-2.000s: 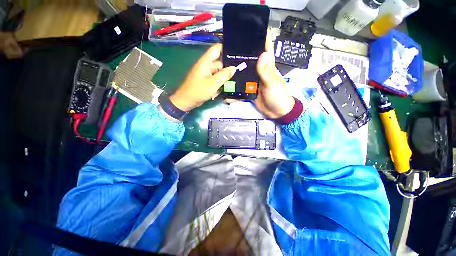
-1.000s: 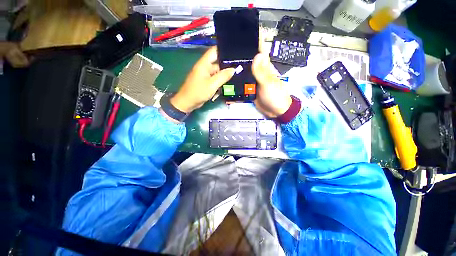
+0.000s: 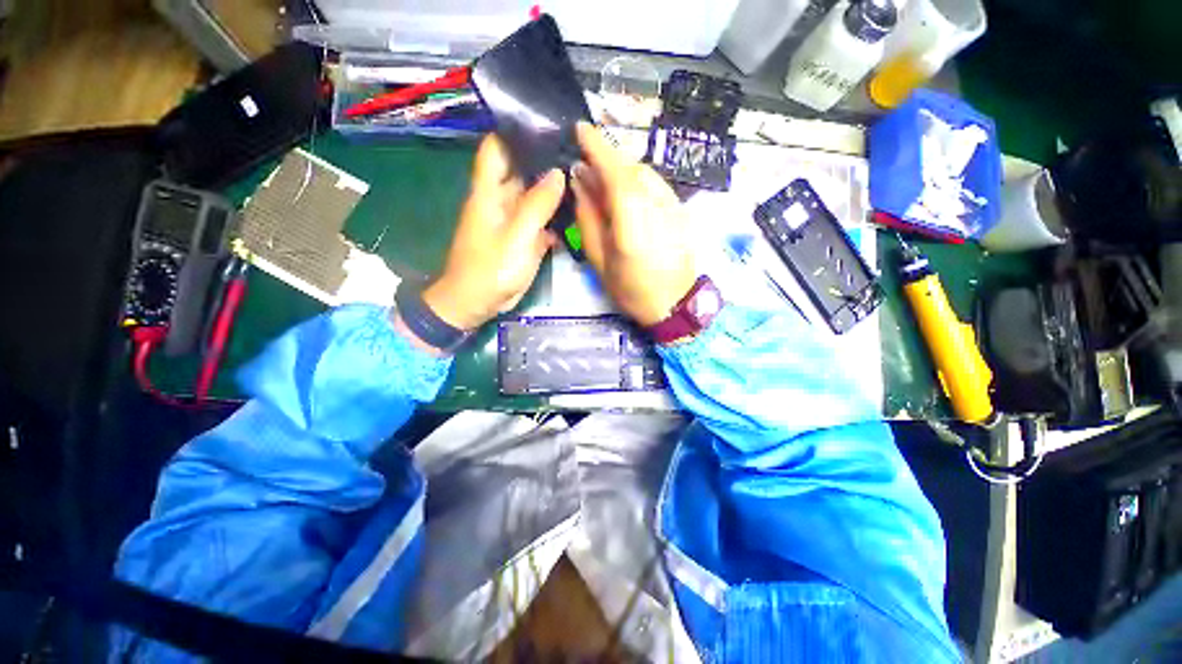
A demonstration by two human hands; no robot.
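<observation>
A black smartphone (image 3: 532, 94) is held between my two hands above the bench, its upper end tilted to the left. Its lower part is mostly hidden by my fingers; a small green patch of lit screen shows between the hands. My left hand (image 3: 495, 247) grips its left side and my right hand (image 3: 635, 234) its right side, with fingers over the lower front. A black phone mid-frame (image 3: 577, 355) lies flat near the bench edge below my hands. A second mid-frame (image 3: 819, 256) lies slanted on white paper to the right.
Multimeter (image 3: 178, 266) with red probes and a dotted plate (image 3: 305, 221) are at left. Pen tray (image 3: 402, 97), black modules (image 3: 695, 130) and bottles (image 3: 840, 55) stand at the back. Blue parts bin (image 3: 936, 162) and yellow screwdriver (image 3: 948, 337) are at right.
The phone has tilted to the left in my hands, and both hands have closed over its lower front, covering most of the lit buttons. The whole view has shifted, so bench things appear further left.
</observation>
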